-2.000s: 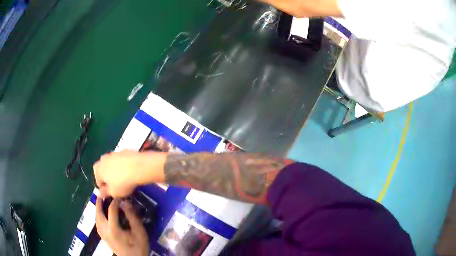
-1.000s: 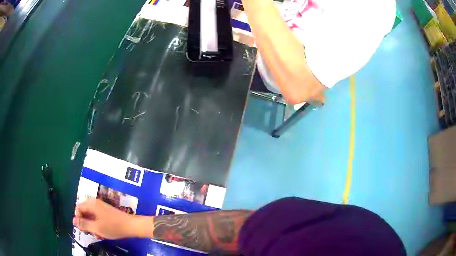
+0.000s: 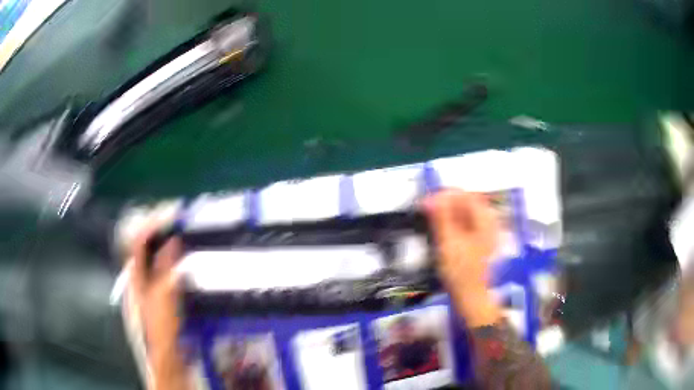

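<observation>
The frame is blurred by motion. A long black housing (image 3: 319, 298) with a pale white inner strip (image 3: 281, 268) lies lengthwise over the printed work mat (image 3: 300, 199). Some small parts, perhaps wires, show at its right end. My left hand (image 3: 158, 282) is on the housing's left end, with fingers around it. My right hand (image 3: 461, 247) is on its right end. Both hands hold the housing by its ends.
A second black housing with a pale strip (image 3: 163, 91) lies on the green surface (image 3: 365, 68) at the upper left. A dark corded bundle (image 3: 449, 114) lies on the green surface behind the mat. Part of another person (image 3: 681, 259) shows at the right edge.
The view has swung left and now shows the housing between both hands. My left hand, out of view one second ago, is in the picture. My right hand has moved to the housing's right end.
</observation>
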